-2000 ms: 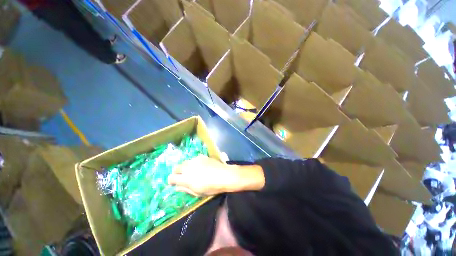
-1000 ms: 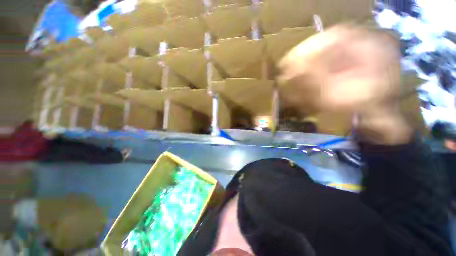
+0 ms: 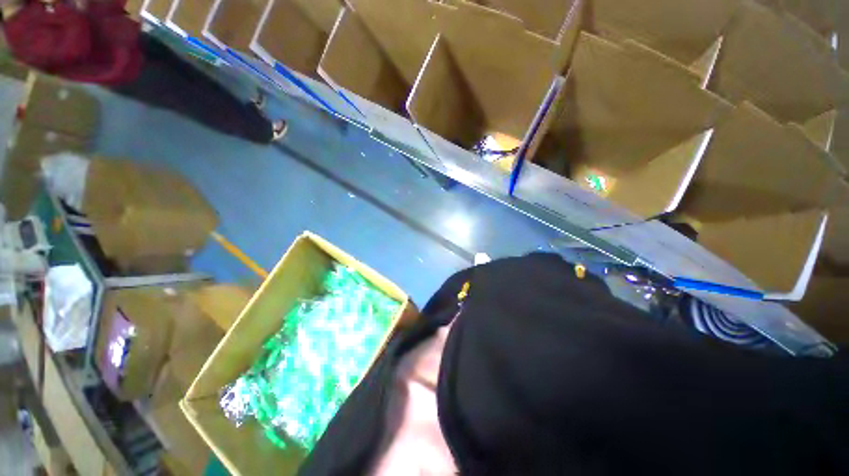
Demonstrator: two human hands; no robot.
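Note:
The supply carton [image 3: 207, 390], loose and open, stands tilted at the body and holds a heap of small clear bags with green pieces [image 3: 321, 358]. Open retail boxes [image 3: 633, 121] stand in tight rows across the top and right. A small green-and-white piece [image 3: 596, 181] shows low inside one near box, and a pale and dark item [image 3: 496, 147] in the box beside it. Neither my left hand nor my right hand is visible; the dark clothing at the lower right hides what is behind it.
The grey bench edge [image 3: 577, 214] runs diagonally below the boxes. A coiled striped item [image 3: 721, 321] lies under it at the right. A person in dark trousers [image 3: 200, 93] stands at the upper left on blue floor [image 3: 326, 191]. Brown cartons [image 3: 144, 209] and a rack stand at the left.
My right hand was in the supply carton, then blurred over the retail boxes, and is now out of sight. The view has turned, and the carton appears tilted differently than at first.

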